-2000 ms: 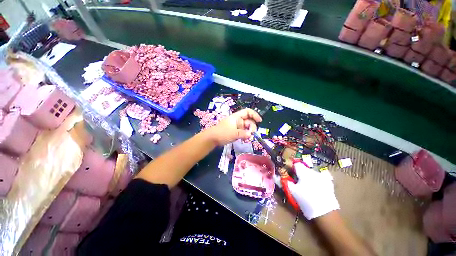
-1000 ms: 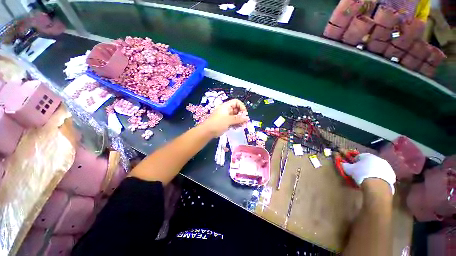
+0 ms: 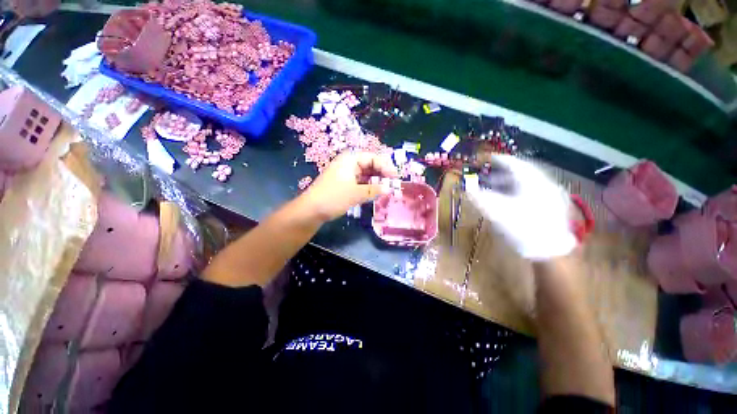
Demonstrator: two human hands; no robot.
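Note:
An open pink housing (image 3: 406,213) sits on the bench in front of me, its opening facing up. My bare left hand (image 3: 349,183) is at its upper left edge, fingertips pinched around a tiny pale pink piece. My white-gloved right hand (image 3: 525,206) is blurred over the cardboard mat (image 3: 614,279), to the right of the housing; its fingers are too blurred to tell whether they hold anything. Red-orange handles (image 3: 580,218) show just right of the glove, and I cannot tell if they lie on the mat. Small pink moulded pieces (image 3: 330,133) lie behind my left hand.
A blue tray (image 3: 279,77) heaped with pink pieces stands at the back left, with a housing (image 3: 136,42) in it. Wires (image 3: 388,105) lie near the belt edge. Stacked housings (image 3: 121,242) stand at left, others (image 3: 640,194) at right. The green belt (image 3: 452,61) runs behind.
The view has tilted down. My right hand has moved from the red-orange handles on the right back toward the housing. My left hand has come down to the housing's edge.

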